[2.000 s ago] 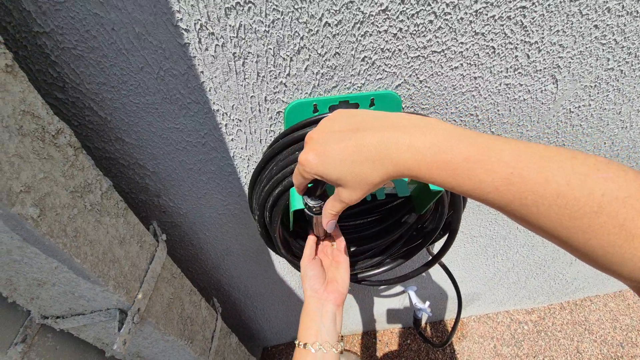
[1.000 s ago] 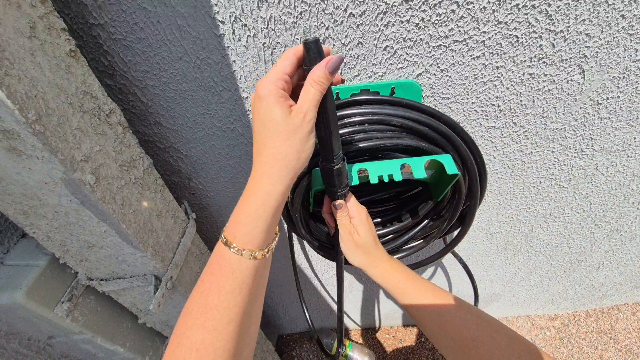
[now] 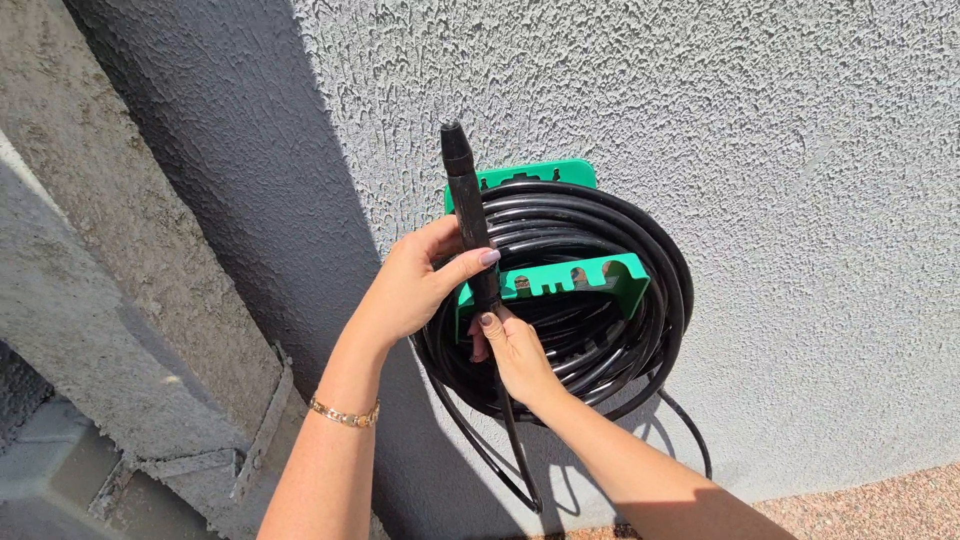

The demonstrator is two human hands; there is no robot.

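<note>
A black hose nozzle (image 3: pixel 471 210) stands upright, slightly tilted, in front of a green plastic hose hanger (image 3: pixel 577 277) on the wall. Around its barrel are the thumb and fingers of my left hand (image 3: pixel 412 281), with a bracelet at the wrist. Just below, my right hand (image 3: pixel 517 352) grips the nozzle's lower end, where the thin black hose joins it and hangs down in a loop. Behind both hands, a thick coil of black hose (image 3: pixel 667 270) rests on the hanger. Part of the nozzle's base is hidden by my fingers.
Behind the hanger is a rough grey stucco wall (image 3: pixel 787 225), partly in shadow. A weathered concrete post (image 3: pixel 150 225) leans along the left side. Pebbled ground (image 3: pixel 892 502) shows at the bottom right. A loose length of hose hangs at the coil's right.
The black nozzle has come into view upright between my hands. Since one second ago, my left hand has slid from near its tip down to its lower barrel.
</note>
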